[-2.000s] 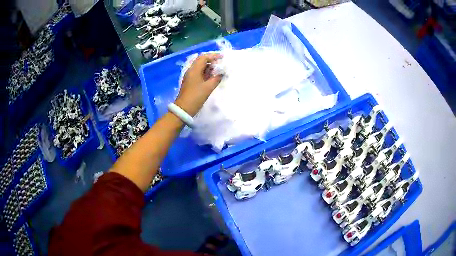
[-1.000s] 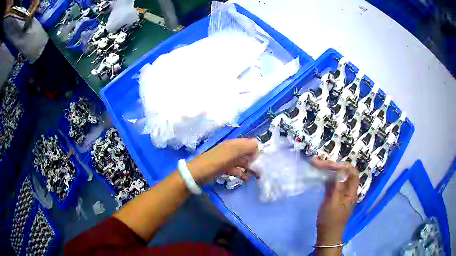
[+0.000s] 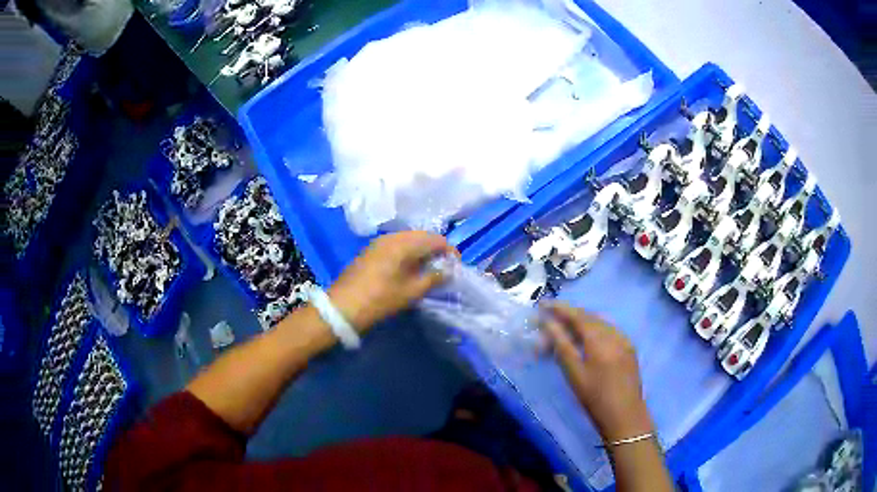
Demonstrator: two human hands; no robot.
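A crinkled clear poly bag (image 3: 476,306) is stretched between my hands, over the left edge of the scooter tray (image 3: 538,428). My left hand (image 3: 389,274), with a white bangle, is closed on its left end. My right hand (image 3: 594,360), with a thin bracelet, holds its right end and is slightly blurred. Whether a scooter is inside the bag cannot be told. Unbagged white model scooters (image 3: 697,255) stand in tight rows in the right part of the tray, and a few stand along its upper side.
The bag pile (image 3: 423,115) lies in a blue tray (image 3: 274,159) beyond my left hand. Another blue tray with bagged items (image 3: 841,471) is at the lower right. The white table (image 3: 769,48) curves behind. Floor crates (image 3: 135,252) and the green bench (image 3: 197,72) are at left.
My left hand has left the bag pile and now holds a bag. My right hand has come into view. Since one second ago, both hands and the bag have shifted left towards the tray edge.
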